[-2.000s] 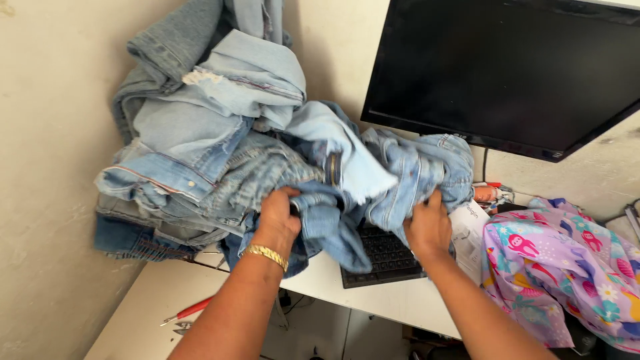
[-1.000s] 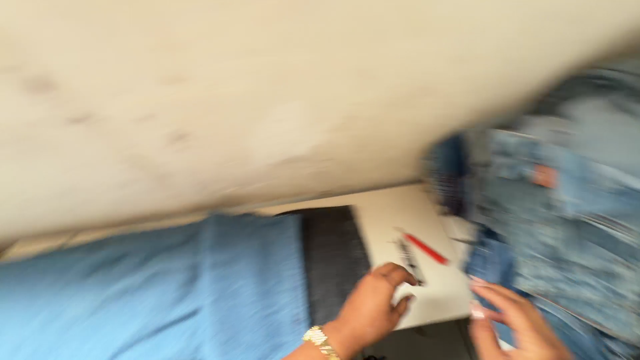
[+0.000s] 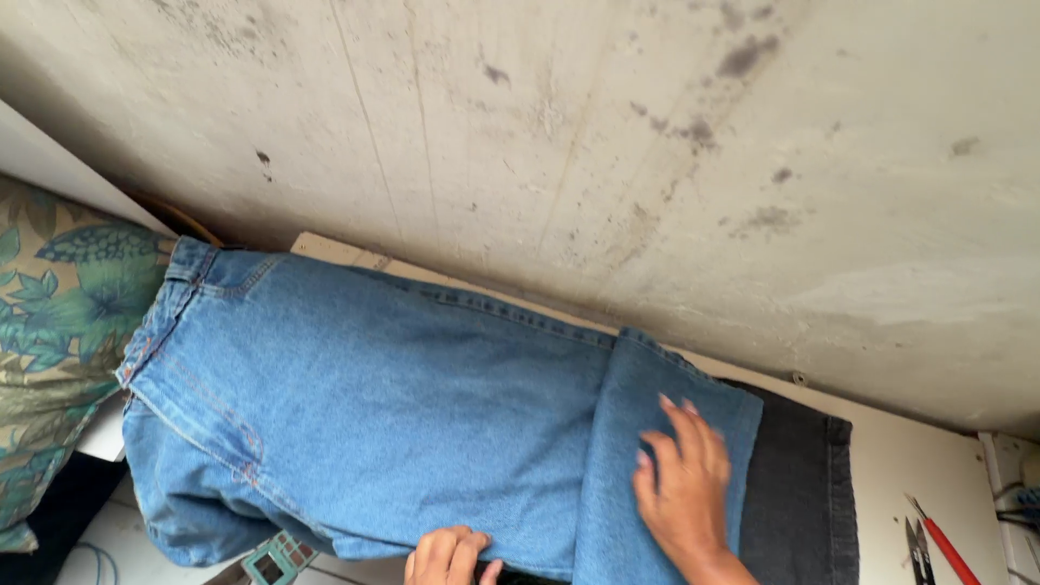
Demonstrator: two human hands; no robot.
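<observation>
Light blue denim jeans (image 3: pixel 390 390) lie lengthwise along the table, waistband at the left and one lower part folded over at the right. Under that folded part, the hem of a black garment (image 3: pixel 800 479) sticks out. My right hand (image 3: pixel 686 479) is on or just over the folded denim, fingers spread and slightly blurred. At the lower edge of the jeans, my left hand (image 3: pixel 451 556) has curled fingers at the cloth; whether it grips the cloth cannot be told, as its lower part is cut off by the frame.
A red-handled seam ripper (image 3: pixel 946 544) and small metal snips (image 3: pixel 918 552) lie on the white table (image 3: pixel 902 463) at the right. A floral-patterned cloth (image 3: pixel 73 325) is at the far left. A stained wall (image 3: pixel 569 162) rises behind the table. A teal object (image 3: pixel 280 561) shows below the jeans.
The view has swung far left, away from the denim pile and the monitor. My hands held denim from the pile two seconds ago; now they are at the blue jeans laid on the table.
</observation>
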